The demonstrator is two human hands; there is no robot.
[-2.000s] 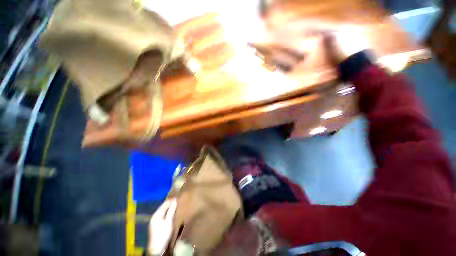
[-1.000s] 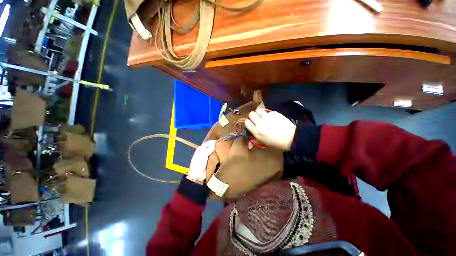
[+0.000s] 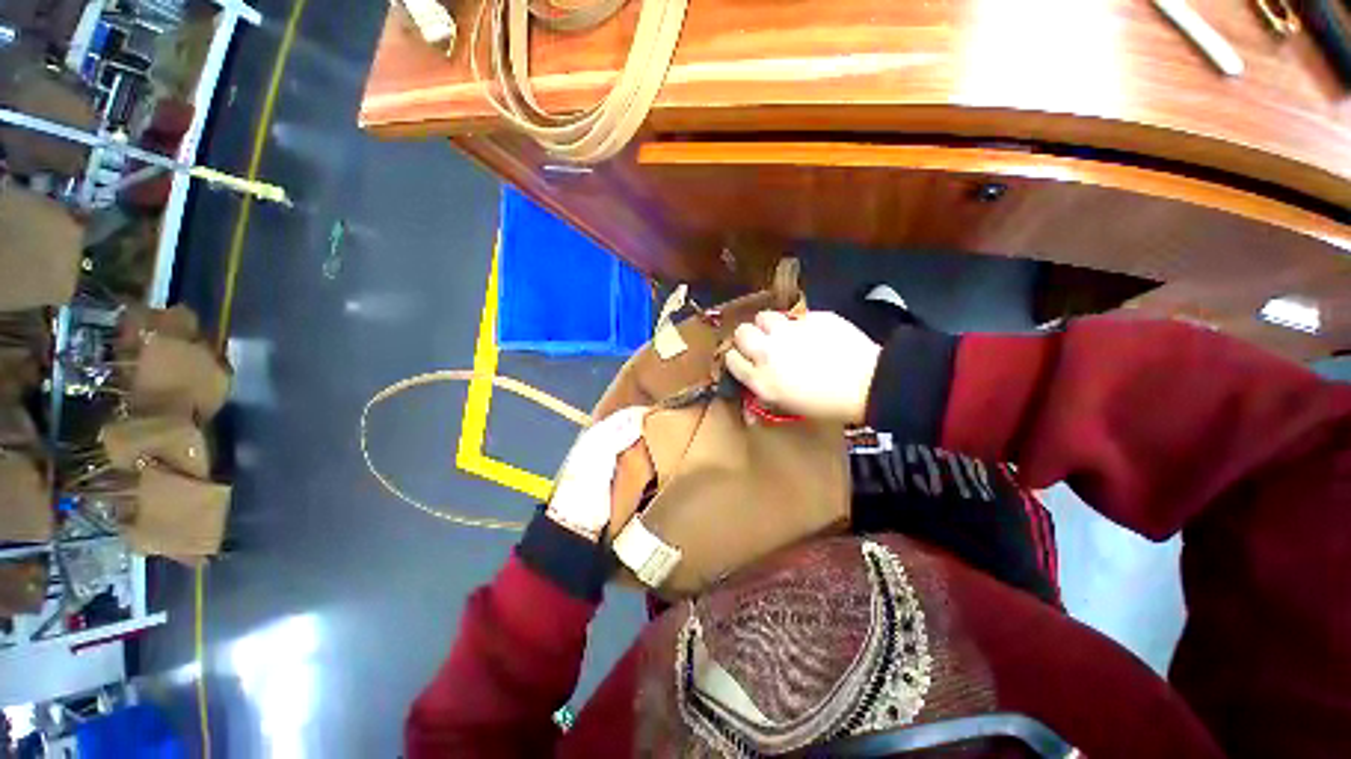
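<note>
A tan-brown handbag (image 3: 756,482) lies on my lap with its mouth facing up and left. My left hand (image 3: 597,472) holds the near left edge of the mouth. My right hand (image 3: 808,366) is closed around pliers (image 3: 765,409) with red-and-black handles; their dark jaws point left to the bag mouth. What the jaws touch is too small to tell. White wraps (image 3: 646,550) show at the bag's edge. A long thin tan shoulder strap (image 3: 388,389) loops out to the left above the floor.
A glossy brown wooden desk (image 3: 859,74) spans the top, with coiled tan straps (image 3: 593,126) hanging over its edge and a pale tool (image 3: 1197,33) on it. A blue bin (image 3: 571,282) stands below. Racks of tan bags (image 3: 171,363) are at the left.
My right hand has come from the desk to the bag, and the pliers are in it. In the last second the view shifted slightly; both hands stay at the bag mouth.
</note>
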